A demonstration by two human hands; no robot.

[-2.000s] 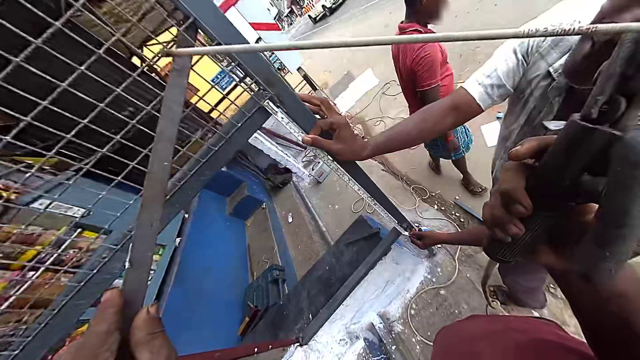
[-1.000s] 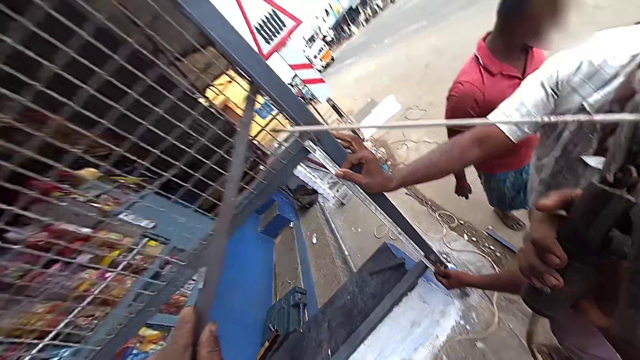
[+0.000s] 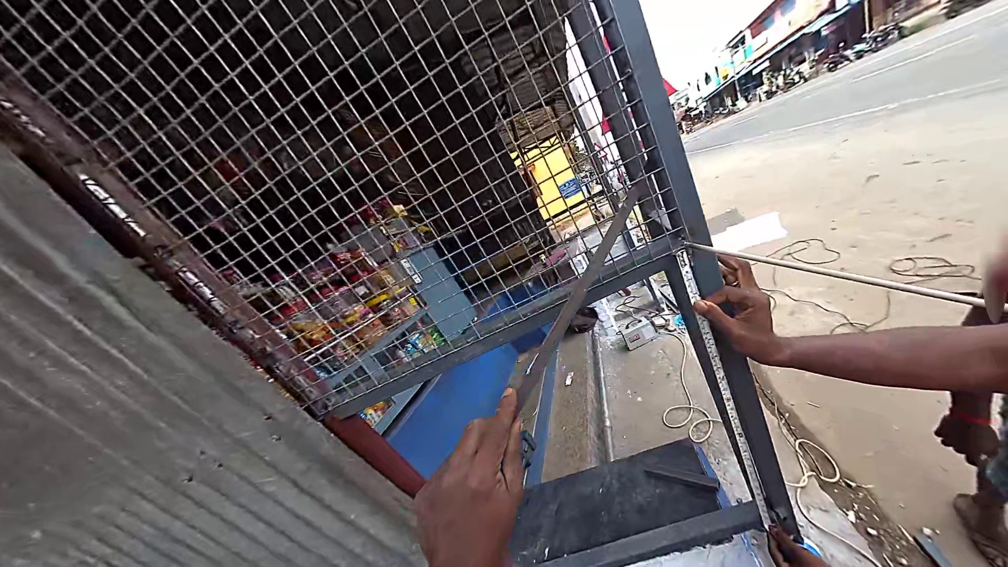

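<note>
My left hand (image 3: 472,480) grips the lower part of a flat dark metal strip (image 3: 583,295), which slants up to the right, in front of the wire mesh (image 3: 378,157). The strip's upper end lies near the upright of a grey metal frame (image 3: 669,134). To the right, another person's hand (image 3: 744,311) holds a marked measuring strip (image 3: 720,386) along the frame's upright. Another hand (image 3: 787,547) is at its lower end, partly cut off. A thin pale rod or cord (image 3: 835,276) runs right from the frame's joint. My right hand is out of view.
Corrugated metal sheet (image 3: 157,394) fills the lower left, beside a rusty bar (image 3: 157,244). Packets on shop shelves (image 3: 354,291) show behind the mesh. A dark panel (image 3: 614,500) lies low in front. Loose cable (image 3: 811,465) lies on the ground, with another person at the right edge.
The view has swung, bringing the corrugated sheet in at left. The person in the red shirt is now mostly out of view. My left hand still holds the metal strip.
</note>
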